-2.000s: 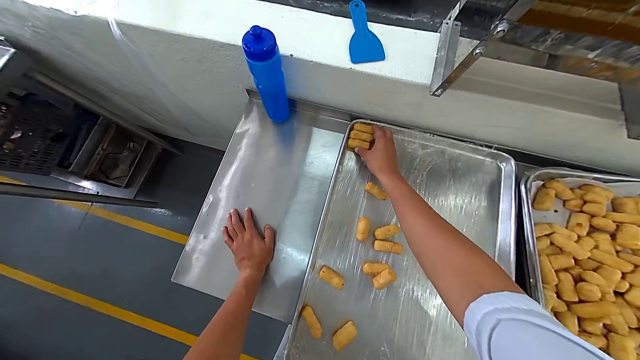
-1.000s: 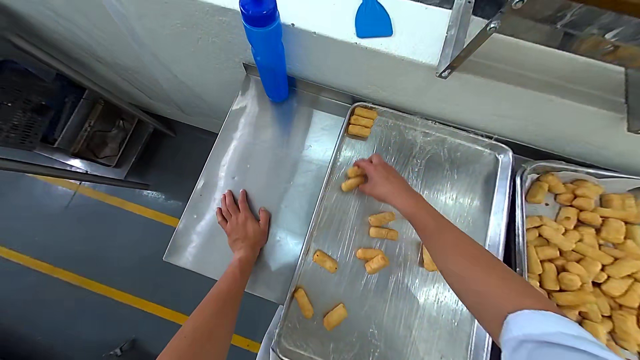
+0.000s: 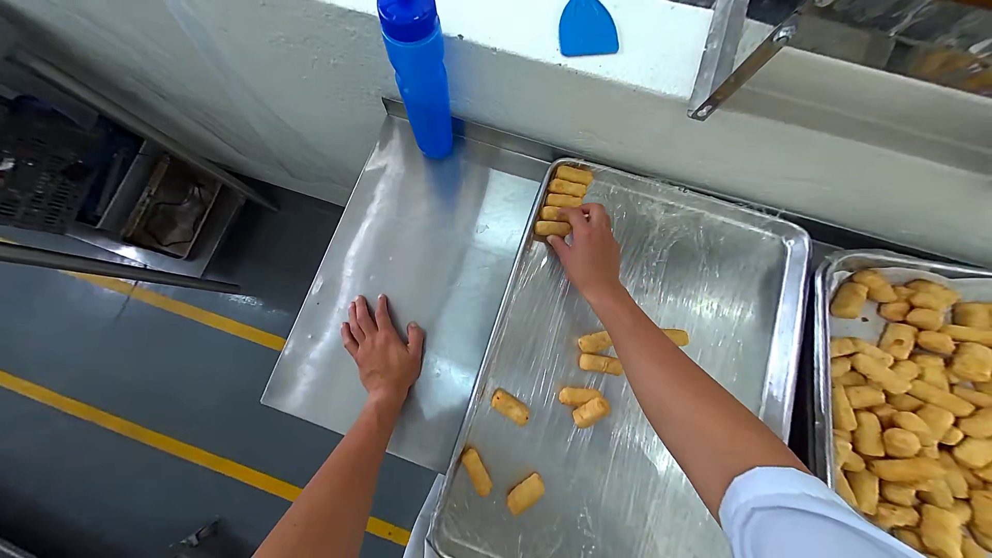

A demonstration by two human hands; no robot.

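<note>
My right hand point(image 3: 590, 246) has its thumb and fingers around the nearest golden pastry roll point(image 3: 552, 229) of a row in the far left corner of a plastic-wrapped metal sheet tray point(image 3: 697, 256). Several rolls lie side by side in that row. Other rolls lie loose on the tray, such as one point(image 3: 510, 407) near its left edge and a pair point(image 3: 591, 412) closer to the middle; my forearm partly hides others. Palm down, my left hand point(image 3: 385, 350) rests with fingers apart on the bare stainless steel table point(image 3: 418, 256), left of the tray, holding nothing.
A second tray point(image 3: 823, 349) heaped with golden pieces point(image 3: 899, 418) stands at the right. A blue bottle point(image 3: 422, 85) stands at the table's back by the wall. A blue scraper point(image 3: 589, 29) lies on the ledge. A metal bracket point(image 3: 721, 70) juts out above. Crates and a rack are at left.
My right hand has moved from the loose rolls up to the corner row, which has grown longer. My left hand has stayed on the table.
</note>
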